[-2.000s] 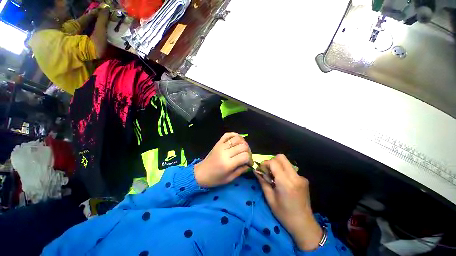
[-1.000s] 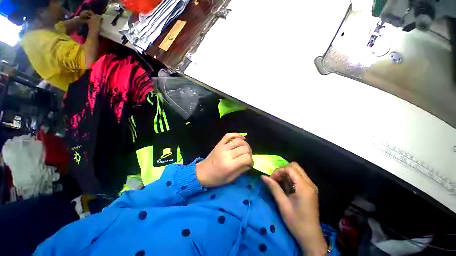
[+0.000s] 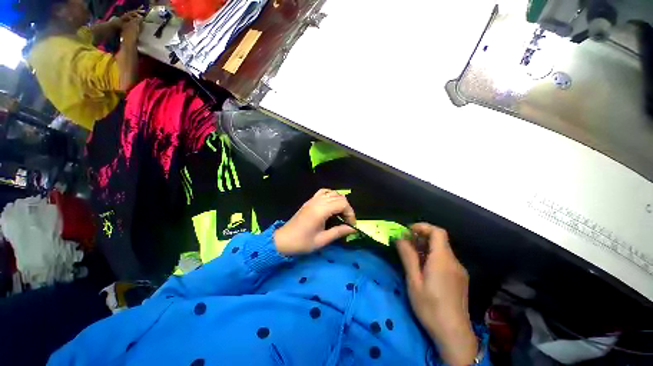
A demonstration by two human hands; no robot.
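A black garment panel [image 3: 276, 204] with a neon-green block, pale-green stripes and a small hat logo [image 3: 235, 223] lies across my lap under the table edge. My left hand [image 3: 315, 223] pinches a thin dark edge of the garment between thumb and fingers. A neon-green part [image 3: 374, 230] of it shows between my hands. My right hand [image 3: 438, 282] is at the right end of the neon-green part, with its fingers curled. Something small and dark shows between its fingers, too blurred to name. I cannot tell whether its fingertips grip the green cloth.
The white sewing table [image 3: 401, 93] has a printed ruler scale [image 3: 587, 229] along its front. The machine bed [image 3: 573, 93] is at upper right. Black-pink garments [image 3: 161, 121], a clear plastic bag [image 3: 259, 136] and striped cloth [image 3: 215, 39] are at left. A person in yellow [image 3: 79, 75] works at upper left.
My right hand has moved right, away from my left hand. More neon-green cloth shows between them. My left hand has stayed nearly in place, its thumb and fingers shifting on the edge.
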